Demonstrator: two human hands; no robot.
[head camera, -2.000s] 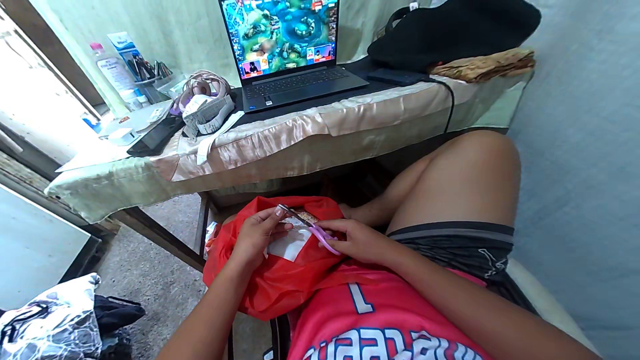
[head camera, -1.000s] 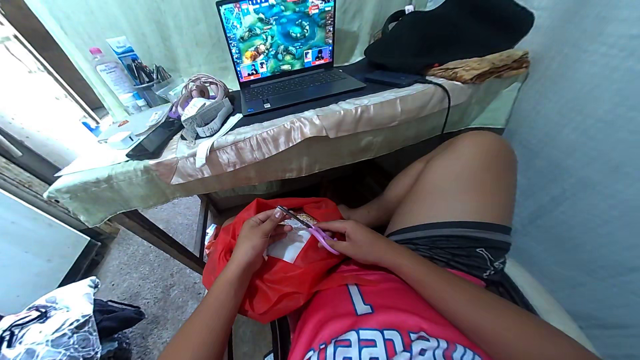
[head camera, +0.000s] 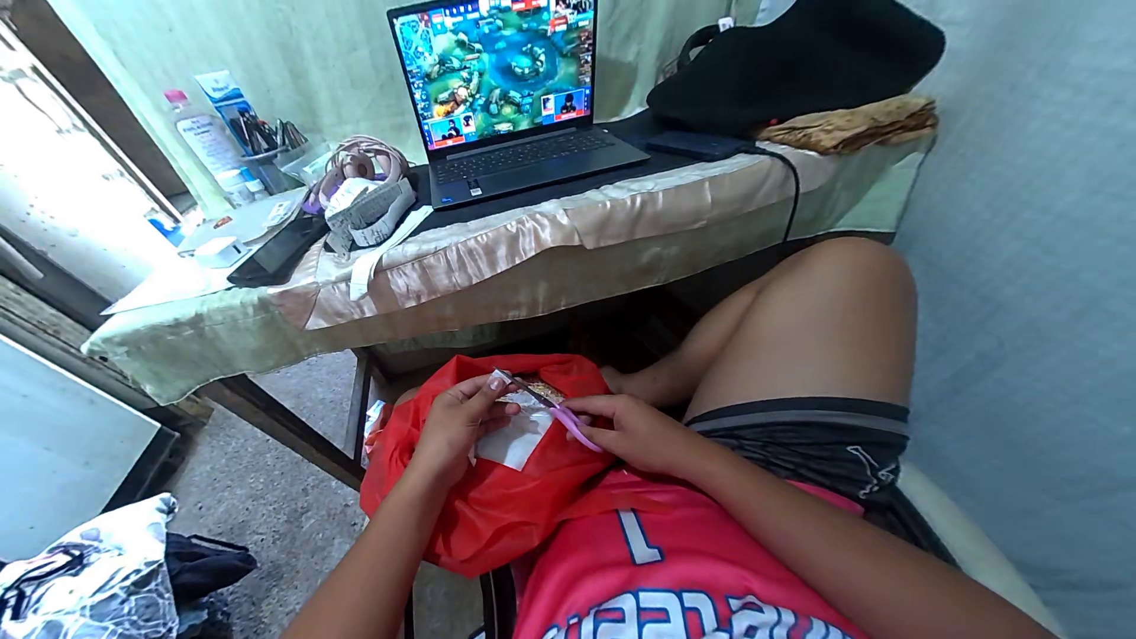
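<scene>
My right hand (head camera: 626, 432) holds a pair of scissors (head camera: 572, 428) by its pink-purple handle, the blades pointing up and left. Between the fingertips of my left hand (head camera: 466, 417) is a small white piece (head camera: 501, 377), right at the scissor tips. Whether the blades touch it is too small to tell. Both hands are over a red bag (head camera: 484, 524) on my lap. A white sheet (head camera: 515, 441) lies in the bag's opening, below the scissors, with something brownish and grainy beside it.
A cloth-covered table (head camera: 497, 257) stands in front of me, bearing a laptop (head camera: 532, 164), a bundled grey strap (head camera: 373, 213), a pen holder (head camera: 271, 164), a bottle (head camera: 204, 133) and a black cloth item (head camera: 799, 62). Bundled fabric (head camera: 98, 568) is at the lower left.
</scene>
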